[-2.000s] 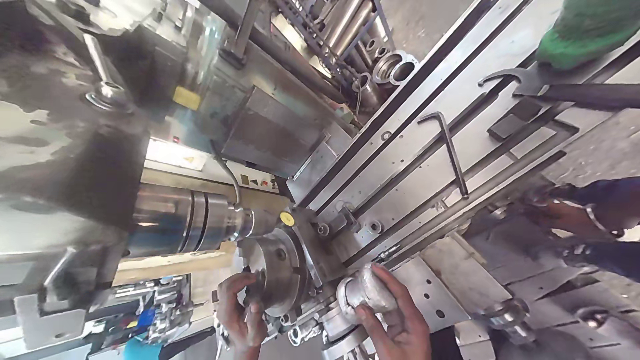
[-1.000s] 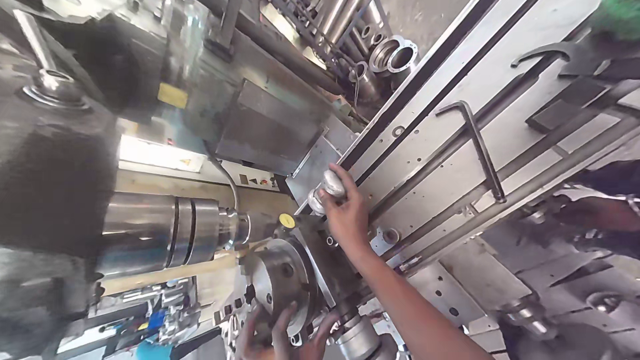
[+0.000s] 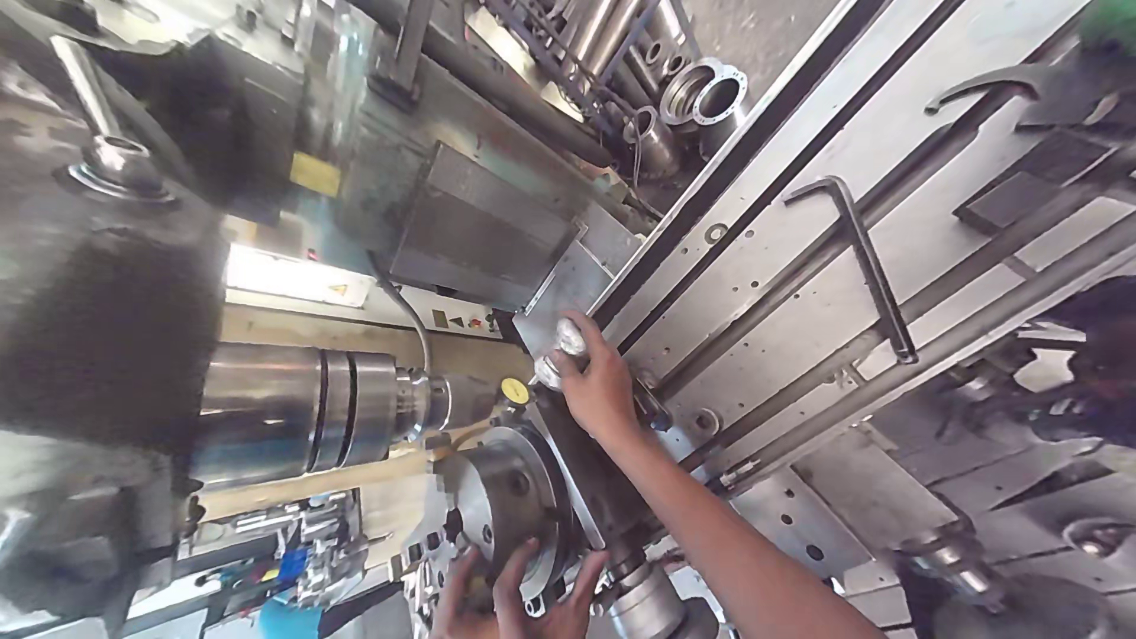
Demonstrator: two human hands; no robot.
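Observation:
My left hand point(image 3: 524, 595) is at the bottom centre, its fingers apart and against the lower side of a round steel chuck point(image 3: 497, 506). Whether it bears any load there I cannot tell. Above and to the right, my right hand point(image 3: 599, 382) is closed around a shiny, rounded metal piece point(image 3: 568, 342), partly hidden by the fingers. That hand is near the top end of the dark block behind the chuck. A small yellow-faced dial point(image 3: 515, 390) is just left of it. Further left lies a thick, grooved steel cylinder point(image 3: 293, 408) in line with a narrower spindle nose.
A large hex key point(image 3: 865, 266) rests on the slotted machine table point(image 3: 763, 266). Near it are a hook spanner point(image 3: 985, 84) and dark metal blocks point(image 3: 1021, 186). Flanged metal tubes point(image 3: 719, 93) stand beyond the table. A lever point(image 3: 89, 98) sticks out at the upper left.
My right hand, with the shiny piece, has moved from beside the chuck up to the far end of the dark block. My left hand has shifted down and right along the chuck.

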